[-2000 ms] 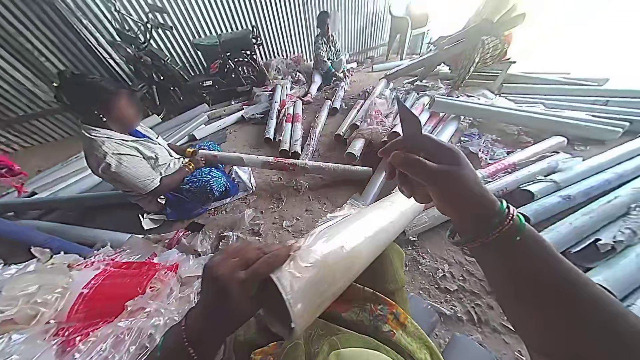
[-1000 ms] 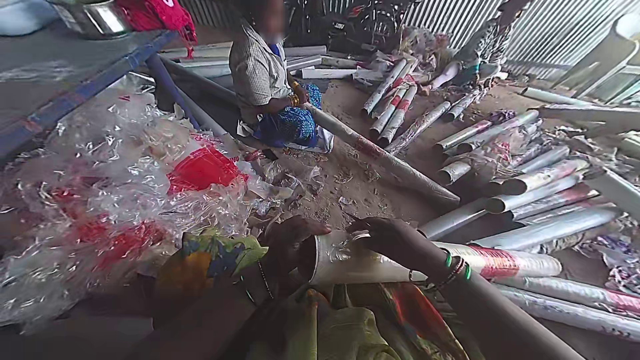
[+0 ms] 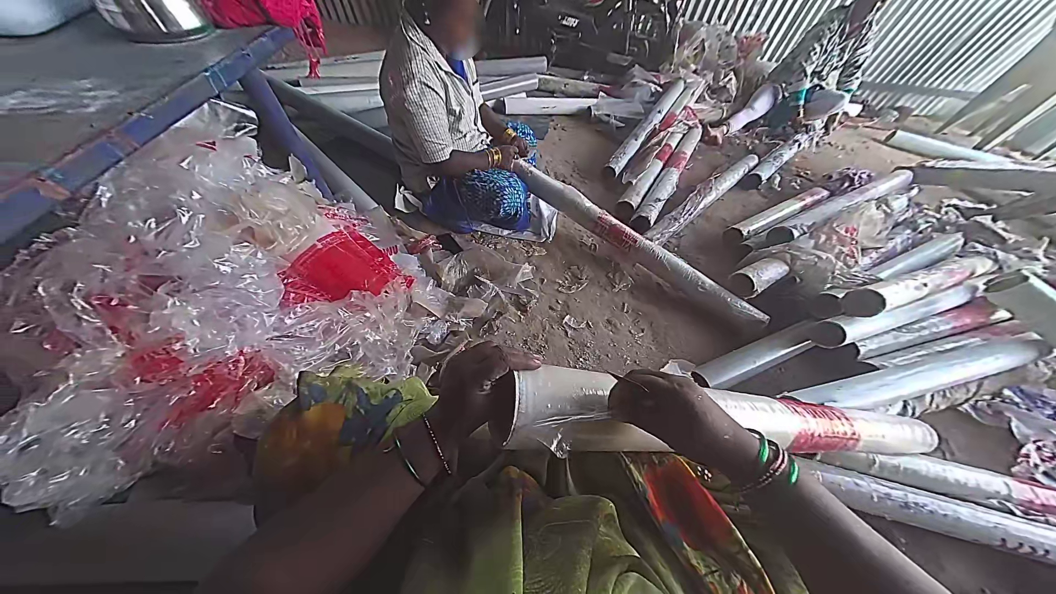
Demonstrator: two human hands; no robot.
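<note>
Across my lap lies a wide pale cardboard tube point(image 3: 742, 412) with clear plastic film point(image 3: 554, 433) on it and red print near its far end. My left hand point(image 3: 478, 384) grips the rim at its open near end. On top of the tube, a little farther along, my right hand point(image 3: 672, 411) has its fingers closed. A thin dark tip shows at those fingers; most of that object is hidden in the hand, and it looks like the blade seen there earlier. Loose film hangs below the tube between both hands.
Crumpled plastic film point(image 3: 190, 272) is heaped at left beside a blue-edged table point(image 3: 124, 136). A seated person point(image 3: 437, 107) ahead holds another long tube point(image 3: 619, 235). Several tubes point(image 3: 949, 371) lie on the ground at right. Another person point(image 3: 825, 74) is farther back.
The view has swung down and left. My right hand, raised with a dark blade two seconds ago, has come down onto the tube. Over the last second both hands have stayed close together there.
</note>
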